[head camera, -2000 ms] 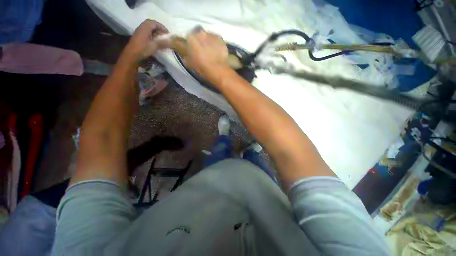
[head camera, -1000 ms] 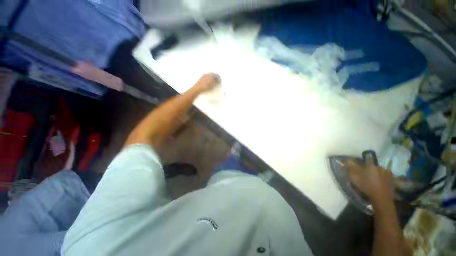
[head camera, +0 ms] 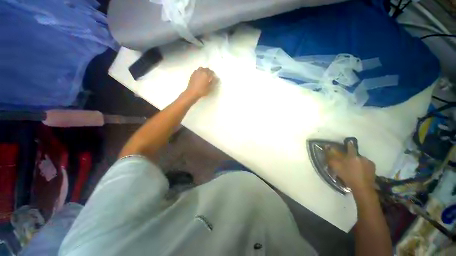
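Observation:
My right hand (head camera: 354, 170) is closed around the handle of the steam iron (head camera: 327, 165), which is on the white pressing table (head camera: 250, 125) near its right end. My left hand (head camera: 202, 82) is on the table toward the left, fingers curled down. Whether it holds a strip cannot be told, as white fabric hardly shows against the white table. Loose sheer white strips (head camera: 345, 70) lie along the far side, partly on the blue cloth (head camera: 310, 37).
A black phone (head camera: 145, 63) lies at the table's left end. White strips (head camera: 176, 15) hang over the grey padded board (head camera: 135, 25) beyond it. Blue garments (head camera: 45, 55) and a pink-wrapped bar (head camera: 74, 118) are at left. The iron's hose (head camera: 407, 187) runs right among clutter.
From the earliest frame, my hands have parted and the iron has gone from the table's left to its right. Since a second ago, the iron has moved slightly left onto the table, and the view has shifted.

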